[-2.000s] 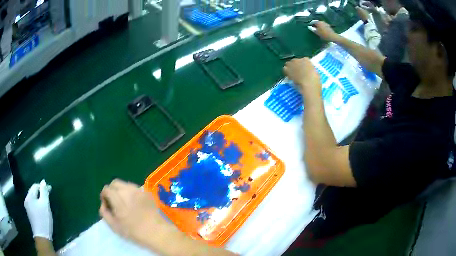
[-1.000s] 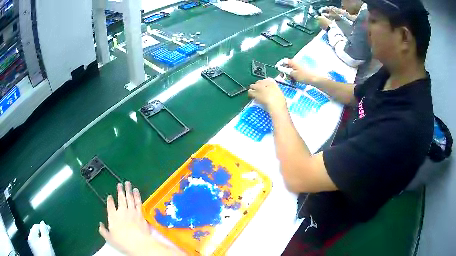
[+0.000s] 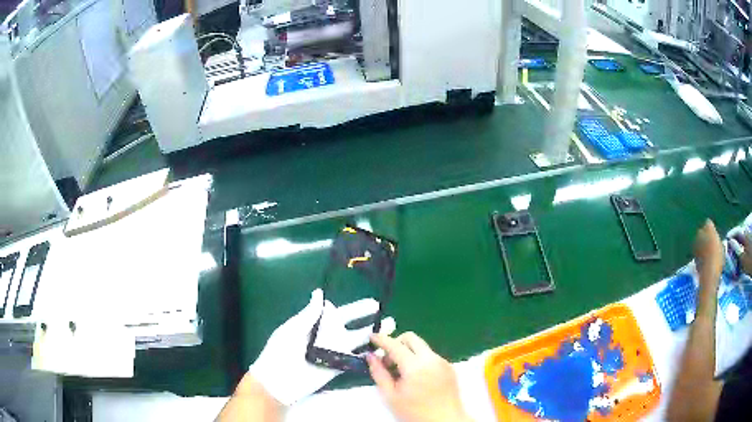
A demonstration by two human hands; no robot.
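Note:
A dark phone middle frame [image 3: 383,301] is held tilted over the belt, its end with orange-yellow marks pointing away from me. My left hand [image 3: 301,353], in a white glove, holds the frame from below and the left; gloved fingers show through its open window. My bare right hand [image 3: 415,375] has its fingertips at the frame's near right corner. Whether a small part is between those fingertips I cannot tell. The orange tray [image 3: 497,363] with a heap of blue parts [image 3: 565,383] lies to the right of my right hand.
More frames lie on the green belt [image 3: 445,247], one of them [image 3: 524,254] ahead right. The white loading plate [image 3: 177,247] is at left, beside a cream block [image 3: 115,206]. A white machine [image 3: 445,49] stands behind. A neighbour's arm [image 3: 701,338] and blue grid sheets [image 3: 678,302] are at right.
The view has swung left, showing the machine and plate. A frame is now in my gloved hand; my bare hand has gone from beside the tray to the frame's near end.

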